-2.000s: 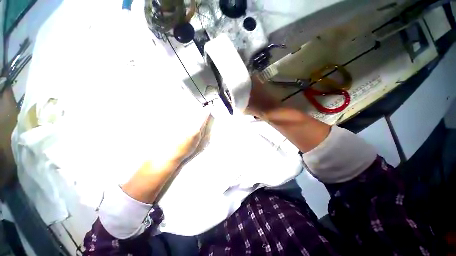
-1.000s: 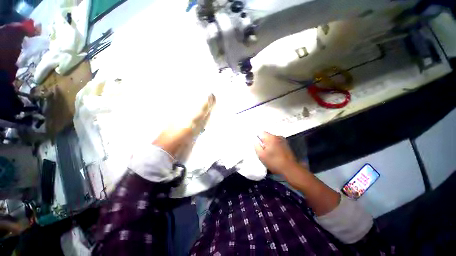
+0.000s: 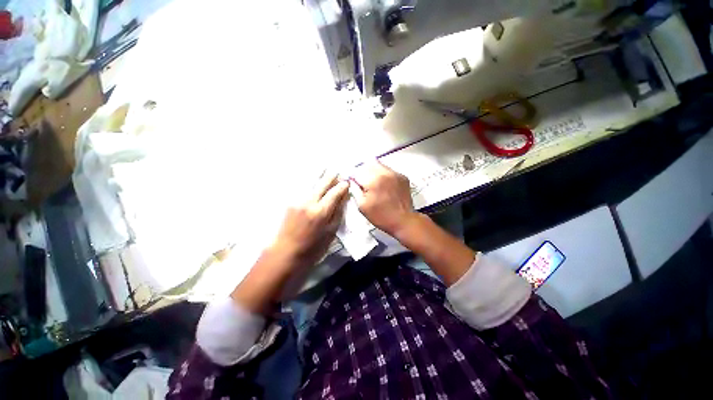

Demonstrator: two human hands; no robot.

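White fabric (image 3: 219,117), strongly overexposed, covers the table left of the sewing machine, and its edges are hard to see. My left hand (image 3: 311,220) and my right hand (image 3: 383,197) are close together at the front edge of the table, below the needle area. Both pinch a narrow white folded piece of the fabric (image 3: 358,236), whose end hangs down below the fingers. The sewing machine head (image 3: 356,47) is above and beyond my hands. The needle and presser foot are lost in glare.
Scissors with one red and one yellow loop (image 3: 504,139) lie on the machine bed (image 3: 563,129) to the right. A lit smartphone (image 3: 541,264) lies on a pale surface at lower right. Crumpled white cloth (image 3: 59,55) and brown cardboard (image 3: 66,133) are at the left.
My right hand has moved up and left from the lap side to meet my left hand. My left hand has drawn back from the needle area. Both now hold the fabric edge.
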